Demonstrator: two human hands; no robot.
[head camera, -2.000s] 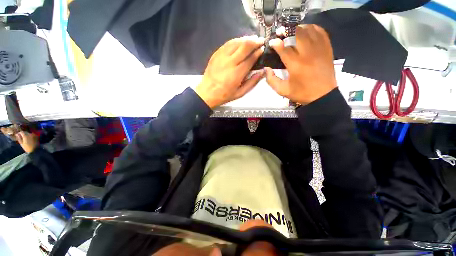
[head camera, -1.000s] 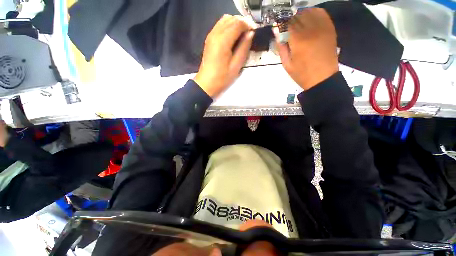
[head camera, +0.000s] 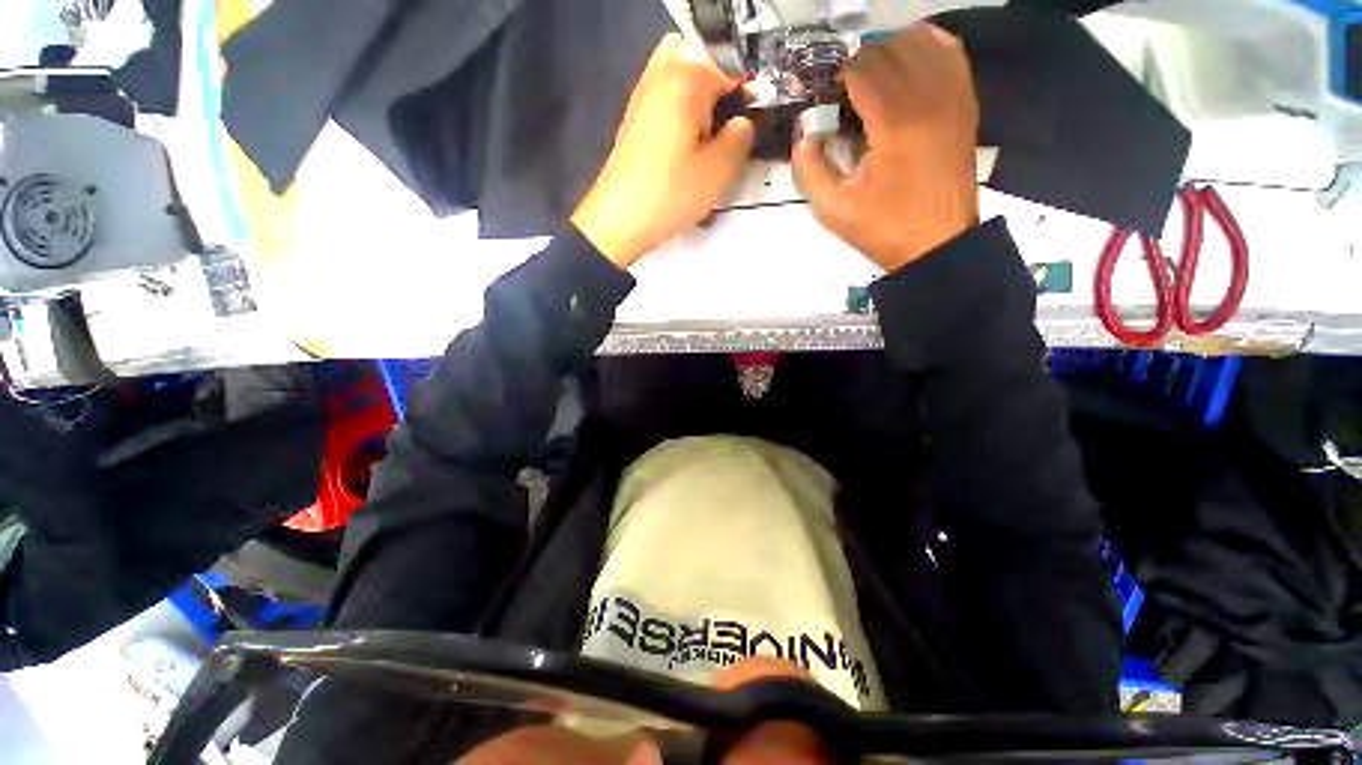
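Note:
A small piece of dark cloth (head camera: 772, 135) lies under the metal presser foot area (head camera: 799, 67) of the sewing machine at top centre. My left hand (head camera: 668, 157) holds its left side with thumb and fingers. My right hand (head camera: 904, 147) is on its right side, with the fingertips close beside the metal parts. The needle tip and the cloth edge between my fingers are too small to tell apart. Larger dark cloth pieces (head camera: 545, 120) lie left of my left hand, and another dark piece (head camera: 1083, 120) lies right of my right hand.
Red-handled scissors (head camera: 1173, 277) lie at the right, partly under the dark cloth. The white table's worn front edge (head camera: 747, 339) runs before my lap. A pale machine with a round vent (head camera: 82, 194) stands at left. Dark cloth hangs below the table on both sides.
Both hands have moved slightly left and up from two seconds ago, keeping the small cloth at the machine. The other person's hand at far left has gone from view.

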